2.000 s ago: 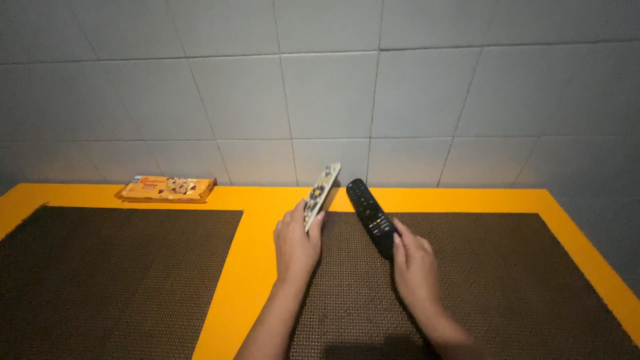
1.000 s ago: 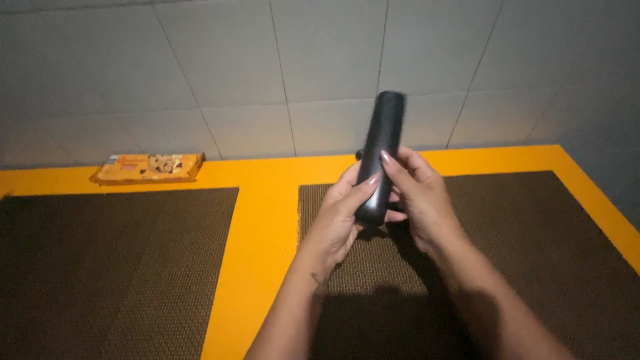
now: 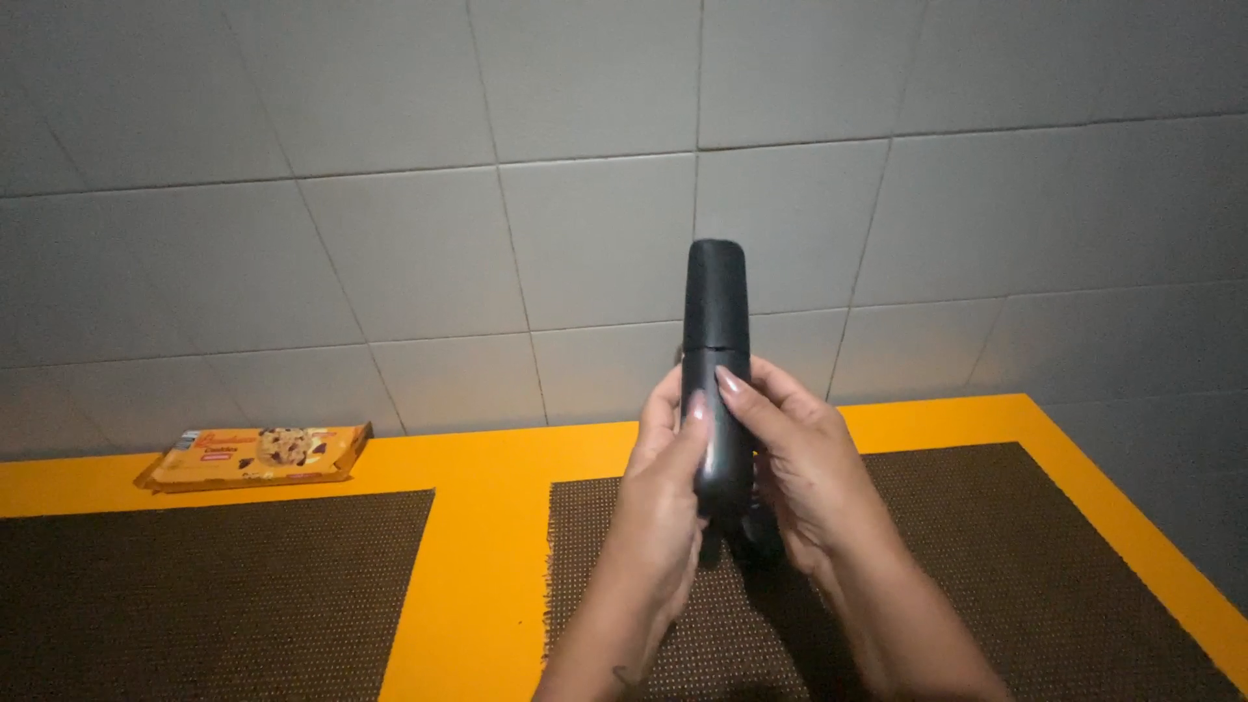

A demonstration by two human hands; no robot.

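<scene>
A black remote control [image 3: 720,302] is held upright above the right placemat, its smooth back toward me. A thin seam crosses the back near mid-length. My left hand [image 3: 663,478] grips its lower left side, thumb on the back. On the lower right side, my right hand [image 3: 804,453] grips it too, with the thumb pressed just below the seam. The fingers behind the remote are mostly hidden. Another dark object shows partly beneath the hands; what it is I cannot tell. The pale remote seen earlier is not visible.
An orange cookie packet [image 3: 263,456] lies at the back left of the yellow table [image 3: 478,546]. A brown woven placemat [image 3: 224,595] covers the left part, and a second woven placemat [image 3: 994,546] lies under my hands. Behind stands a grey tiled wall [image 3: 595,234].
Two seconds ago my left hand held a pale remote and my right hand the black one, buttons visible. Now both hands hold the black remote with its back showing, and the seam has come into view.
</scene>
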